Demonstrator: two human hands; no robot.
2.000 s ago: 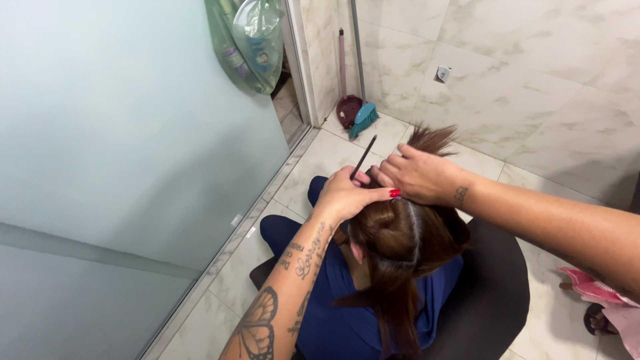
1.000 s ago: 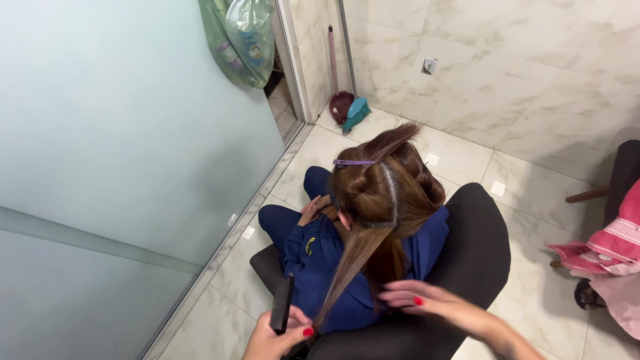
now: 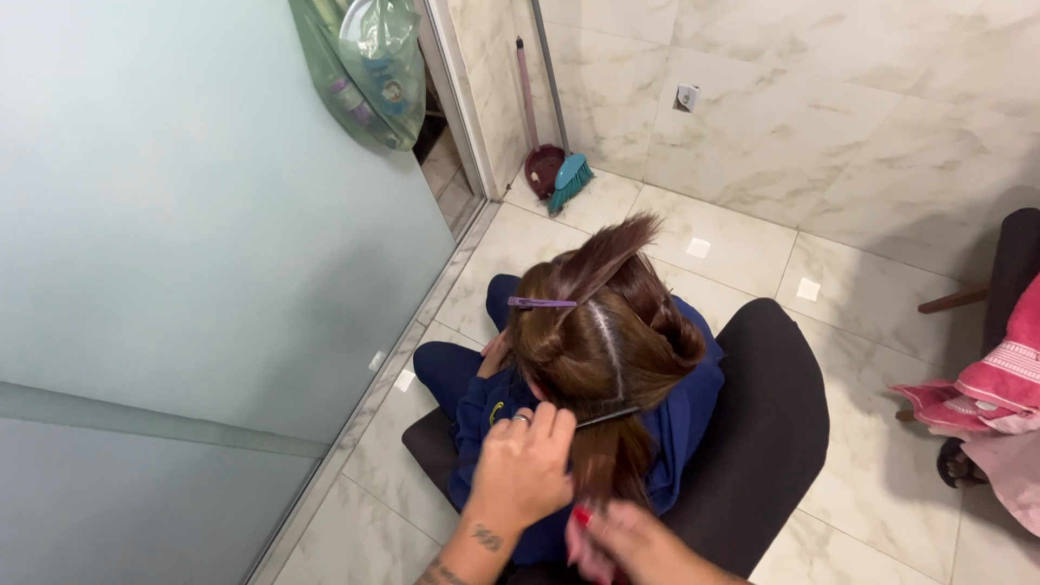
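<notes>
My left hand (image 3: 524,467) is closed around a black comb (image 3: 609,417), seen from its back with a ring on one finger. The comb points right and lies across the hair at the back of a seated person's head (image 3: 585,357). Just below it, a lock of brown hair (image 3: 597,467) runs down to my right hand (image 3: 609,540), which is motion-blurred, its fingers curled at the lock's lower part. A purple hair clip (image 3: 543,303) holds a raised section of hair on top. A pale parting line (image 3: 608,345) runs down the head.
The person sits in a dark chair (image 3: 768,414). A frosted glass door (image 3: 203,203) with a green plastic bag (image 3: 366,73) stands at left. A dustpan (image 3: 544,169) and a teal broom (image 3: 573,179) lean in the corner. A pink towel (image 3: 1003,382) is at right, near a dark sandal (image 3: 959,463).
Both hands were at the top of the head at first, then came down. Since one second ago, my left hand has brought the comb up and right to the hair. The purple clip shows from the second frame on.
</notes>
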